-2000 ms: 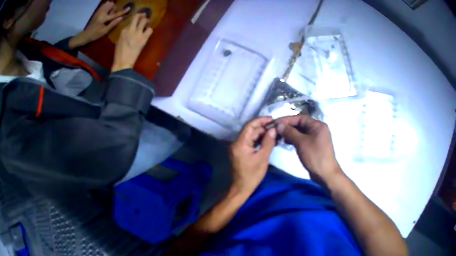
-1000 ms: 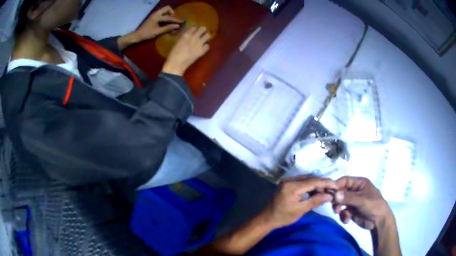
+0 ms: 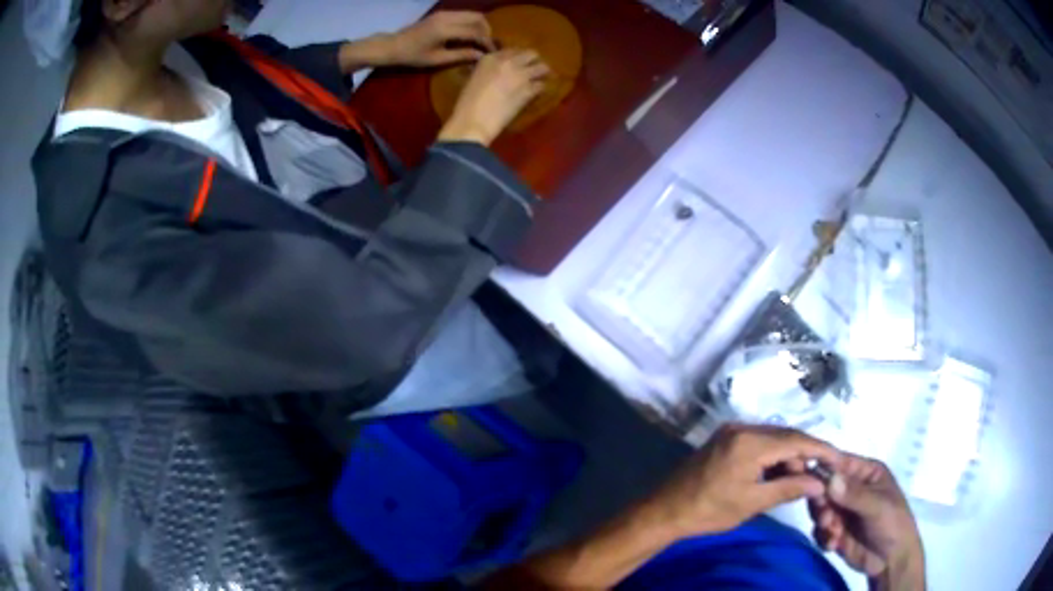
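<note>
A small dark, silvery metal part (image 3: 819,470) is held between the fingertips of both hands, low at the right, near the table's front edge. My left hand (image 3: 751,476) pinches it from the left. My right hand (image 3: 868,515) holds it from the right, with its lower fingers curled. The fingers hide much of the part. Just beyond the hands lies a shiny clear plastic bag (image 3: 762,381) with a pile of dark and silvery pieces in it.
A clear tray (image 3: 691,283) with one dark piece lies left of the bag; a second tray (image 3: 889,289) and a third (image 3: 954,433) lie right. A coworker's hands (image 3: 499,97) are over a red-brown box (image 3: 577,156). A blue stool (image 3: 433,502) stands below.
The view has swung left, so the table and trays appear farther right. Both hands appear lower and farther right, still holding the small part. The coworker's hands remain over the yellow plate.
</note>
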